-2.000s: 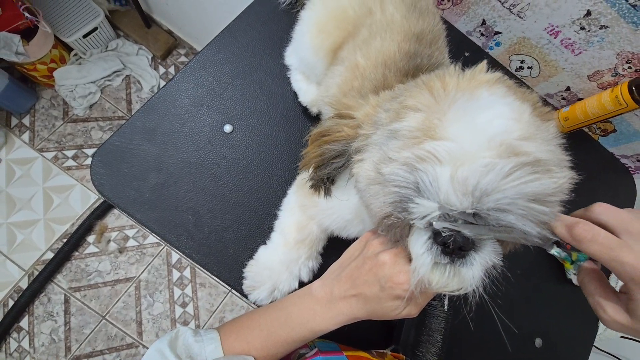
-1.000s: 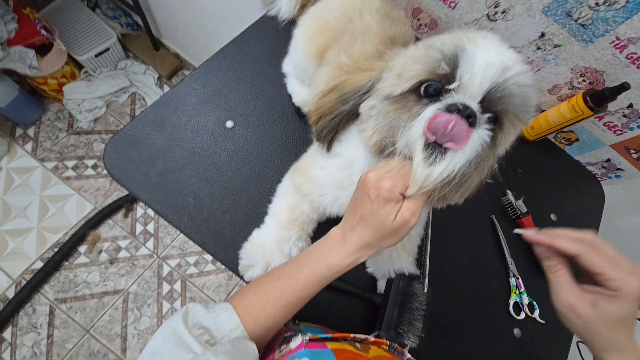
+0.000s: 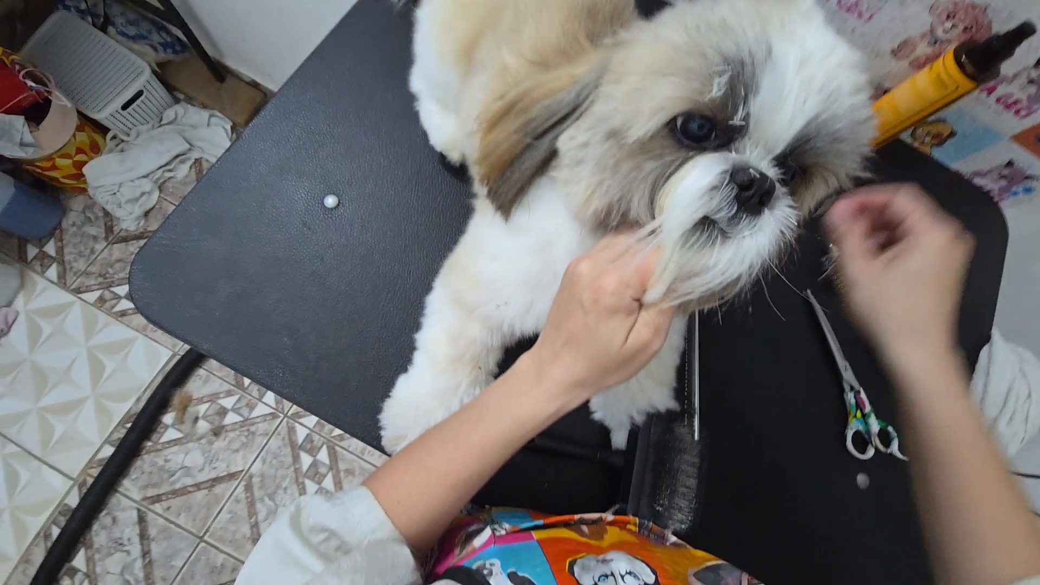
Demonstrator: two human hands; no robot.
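Observation:
A small long-haired dog [image 3: 520, 268], white and tan, lies on a black grooming table [image 3: 301, 236] with its face turned to the right. My left hand [image 3: 609, 317] grips the long hair under its chin. Blurred by motion, my right hand [image 3: 894, 260] is beside the dog's face, fingertips close together; whether they hold anything is not clear. Below that hand lie scissors [image 3: 849, 382] with colourful handles. A slicker brush [image 3: 670, 463] with metal bristles and a thin metal comb [image 3: 695, 378] are under the dog's chin, near my apron [image 3: 585, 552].
Behind the dog's head is a yellow bottle [image 3: 926, 96] with a black top. A black hose [image 3: 122, 463] runs over the tiled floor at the left. A white plastic basket [image 3: 97, 69] and a crumpled cloth [image 3: 154, 162] are at the upper left.
The dog's head, earlier tipped down, was lifted and now faces right; its tongue no longer shows. My right hand has moved up beside its face, from over the table near the scissors. My left hand remains at the chin.

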